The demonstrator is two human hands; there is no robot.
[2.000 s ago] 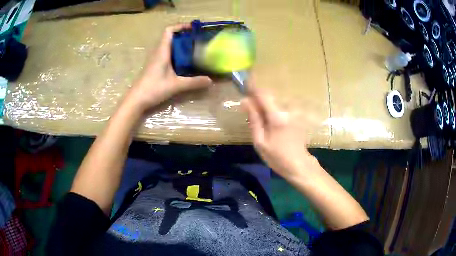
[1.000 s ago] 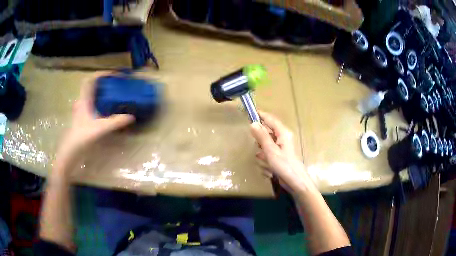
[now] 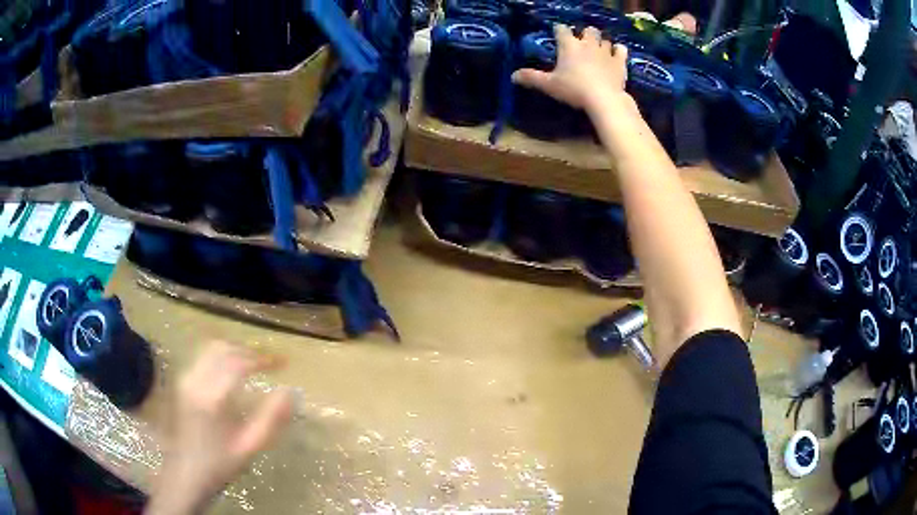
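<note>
My right hand point(image 3: 583, 68) reaches to the upper cardboard tray point(image 3: 503, 156) at the back right. Its fingers are spread over the top of a dark blue speaker point(image 3: 548, 101) standing in that tray; a firm grip cannot be made out. My left hand point(image 3: 223, 407) is blurred over the bench at lower left, empty, with fingers apart. The mallet point(image 3: 621, 330) lies on the bench beside my right forearm, which hides part of it. Its black face and some metal shaft show.
Stacked cardboard trays point(image 3: 191, 113) of blue units with hanging straps stand at back left. Two dark speakers point(image 3: 111, 352) lie on a green printed sheet point(image 3: 25, 347) at left. Black speaker units crowd the right, near a white-ringed disc point(image 3: 801, 454) and small translucent bottle point(image 3: 812, 370).
The view has shifted toward the back trays. The blue speaker has left my left hand. My right hand has let go of the mallet and moved up to the tray.
</note>
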